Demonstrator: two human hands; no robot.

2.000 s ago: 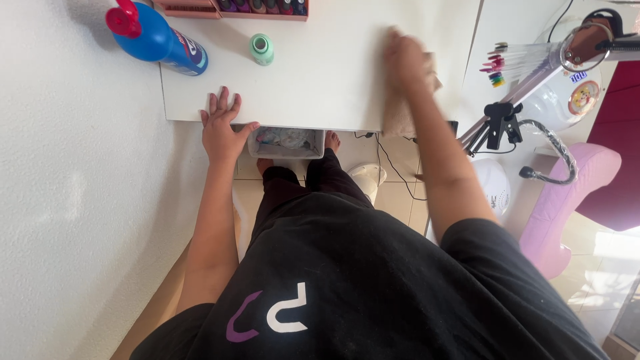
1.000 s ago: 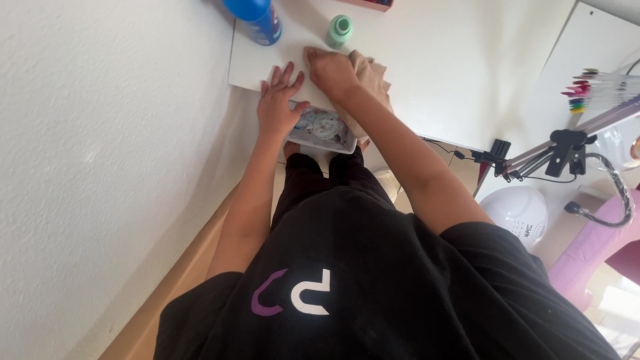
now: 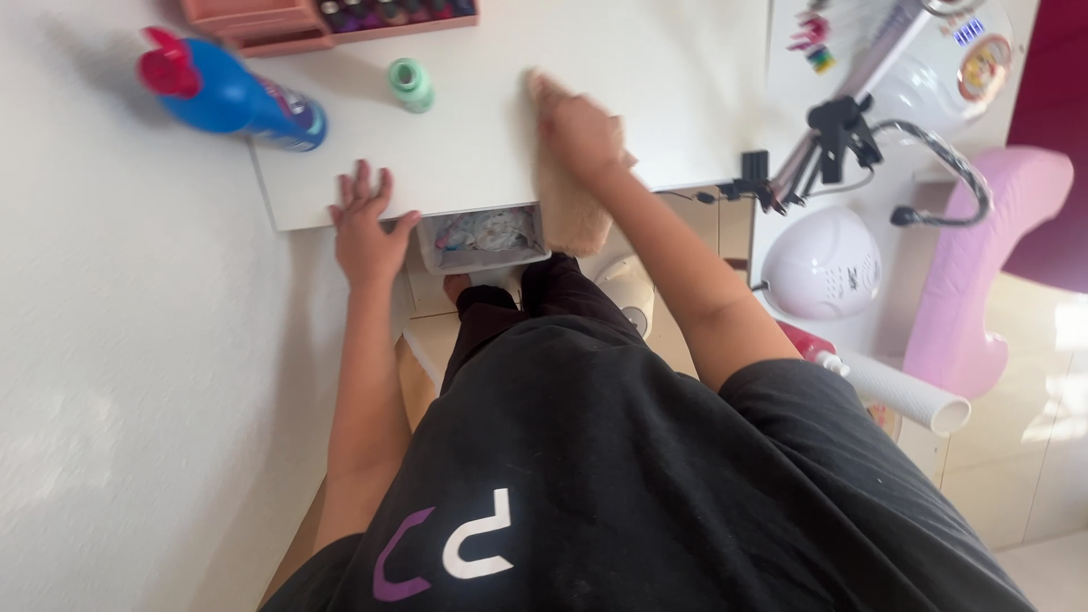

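My right hand point(image 3: 582, 136) presses a beige cloth point(image 3: 574, 208) on the white tabletop point(image 3: 476, 144); part of the cloth hangs over the near edge. At the table's near left edge, my left hand point(image 3: 370, 229) rests with its fingers spread and holds nothing. A blue plastic bottle with a red cap point(image 3: 229, 89) stands behind my left hand, beside the wall. The small mint-green bottle point(image 3: 411, 85) is between the blue bottle and the cloth, touching neither hand. Below the edge, a bin point(image 3: 489, 263) holds crumpled white waste.
A pink organizer point(image 3: 408, 32) with nail polish bottles stands at the back. To the right are a black clamp on an arm point(image 3: 837, 140), a flexible gooseneck point(image 3: 952, 161), a white nail lamp point(image 3: 822, 263), a paper roll point(image 3: 901, 395) and a pink cushion point(image 3: 956, 280). The wall point(image 3: 110, 340) borders the left.
My right hand and the cloth went left, close to the mint-green bottle, a second ago; now they are further right, away from it. My left hand remains at the table edge. The view has shifted.
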